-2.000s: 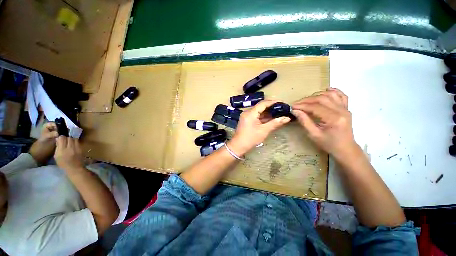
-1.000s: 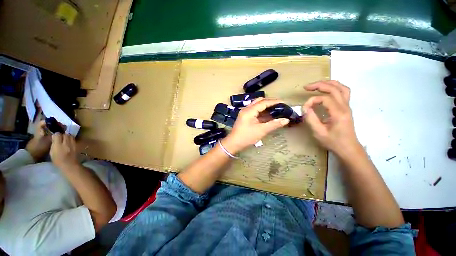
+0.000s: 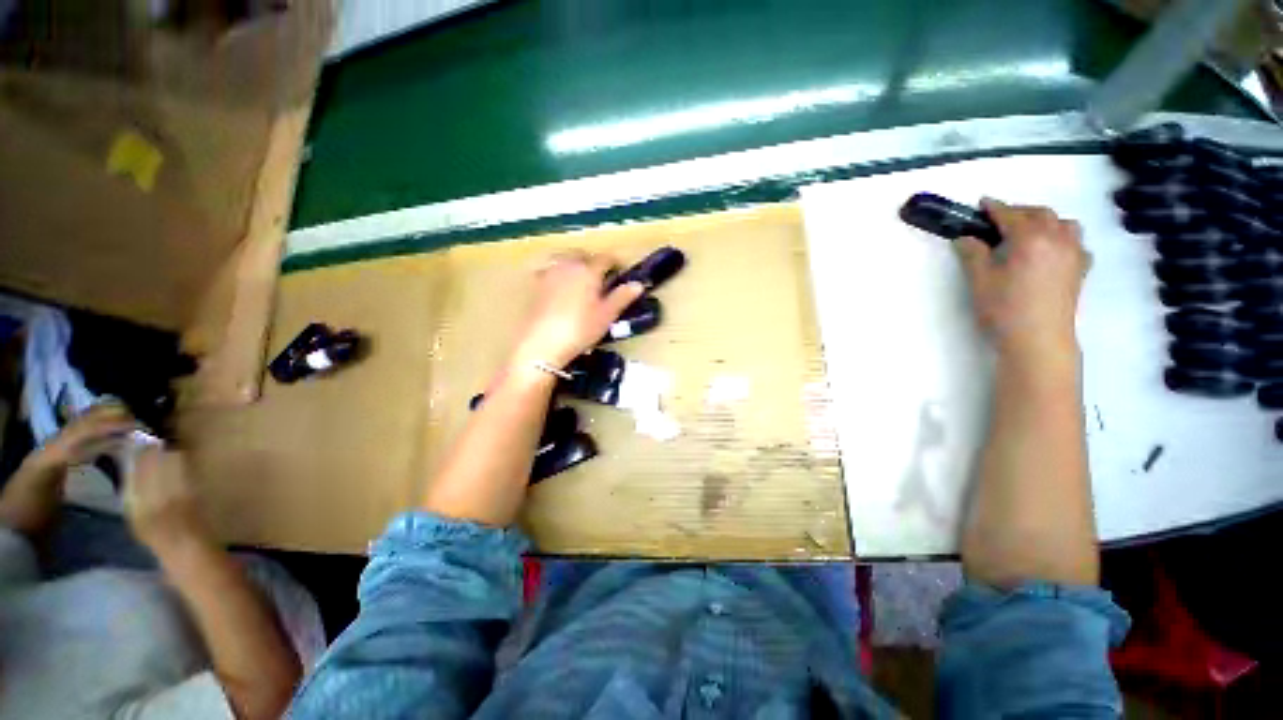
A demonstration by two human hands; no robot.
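Note:
My right hand (image 3: 1030, 267) holds a black oblong case (image 3: 950, 220) by its right end over the upper left part of the white board (image 3: 901, 352). My left hand (image 3: 580, 303) is on another black case (image 3: 650, 270) at the top of the loose pile, fingers around its left end. Beside and below it lie several more black cases, one with a white tab (image 3: 633, 321), partly hidden by my left hand and forearm. White paper scraps (image 3: 650, 397) lie on the cardboard mat (image 3: 746, 464) right of the pile.
Rows of black cases (image 3: 1210, 317) stand on the board at far right. Two cases (image 3: 313, 352) lie on the left cardboard. A neighbouring worker's hands (image 3: 148, 478) are at far left, below a large carton (image 3: 141, 253). A green surface (image 3: 464, 155) runs behind.
My hands have moved apart: the right now holds a case over the white board, the left has gone to the pile. The view has turned right, showing more rows. A second case lies at left.

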